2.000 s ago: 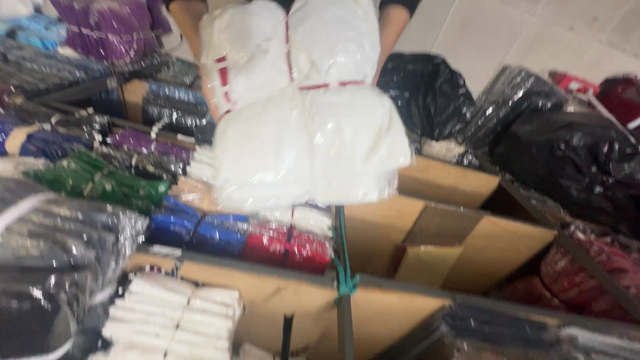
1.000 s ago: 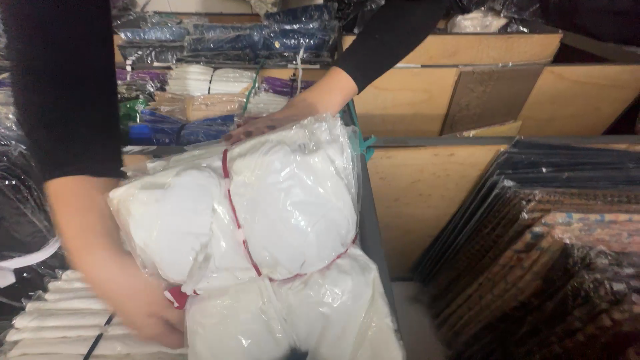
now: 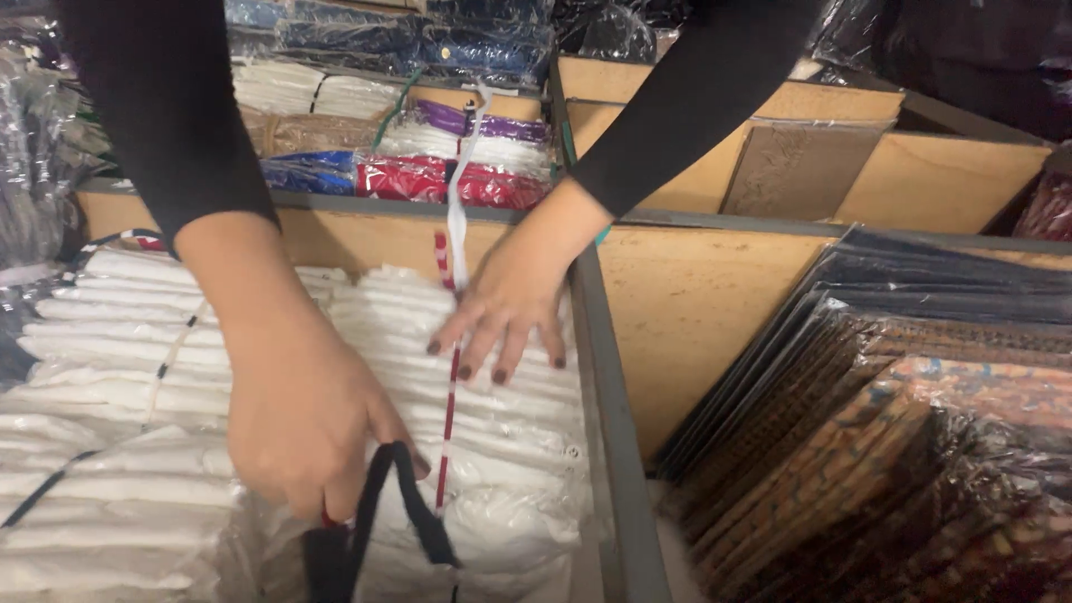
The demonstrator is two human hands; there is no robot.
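Note:
White folded items in clear plastic (image 3: 502,435) stand packed in a wooden compartment, tied with a red and white cord (image 3: 448,410). My right hand (image 3: 511,310) rests on their upper part, fingers spread and holding nothing. My left hand (image 3: 301,427) reaches down over them with fingers curled; what lies beneath its fingertips is hidden, so its hold cannot be told. Beside it a black strap (image 3: 410,494) rises in a loop. Another white bundle (image 3: 109,360) with a dark and light cord lies to the left.
A grey metal divider (image 3: 615,419) runs along the right of the white stack. Beyond it lean brown patterned and dark wrapped items (image 3: 837,377). Behind are red packets (image 3: 494,180), blue packets (image 3: 310,172) and a compartment with a brown panel (image 3: 796,167).
The white wrapped bundle, held up two seconds ago, has come down into the compartment. My right hand now lies spread on top. The view has shifted closer over the compartment.

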